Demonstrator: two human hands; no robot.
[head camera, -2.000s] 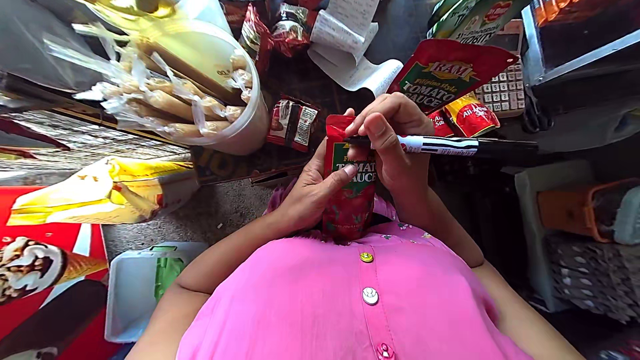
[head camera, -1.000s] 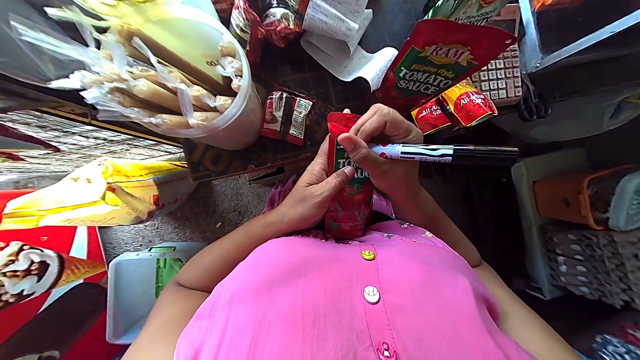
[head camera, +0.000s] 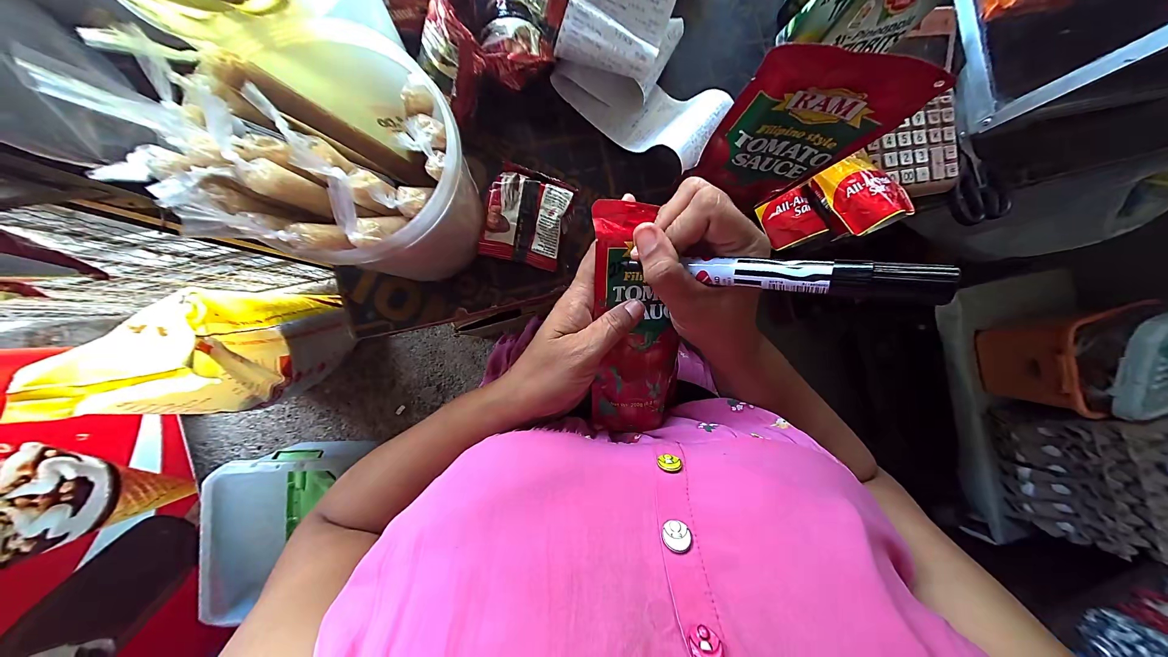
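Observation:
My left hand (head camera: 575, 342) is closed around a red pouch of tomato sauce (head camera: 634, 365), its thumb lying across the printed front. The pouch stands upright against my chest. Between the thumb and fingers of my right hand (head camera: 707, 246) is a marker pen (head camera: 776, 274), held level, its black end pointing right and its other end at the upper part of the pouch. My fingers hide the tip. Beyond my right hand a larger red tomato sauce pouch (head camera: 794, 119) leans on the counter, with red and yellow seasoning sachets (head camera: 862, 193) just below it.
A clear plastic tub (head camera: 456, 219) of tied bags of brown contents stands at upper left. Near it lie a small red packet (head camera: 526, 217) and a long paper receipt (head camera: 639, 109). Scissors (head camera: 981, 187) and a calculator (head camera: 922, 141) are at upper right. Egg trays (head camera: 1077, 474) are stacked at right.
Both hands keep their hold on the pouch and the marker. The fingers of my right hand have shifted slightly over the upper part of the pouch.

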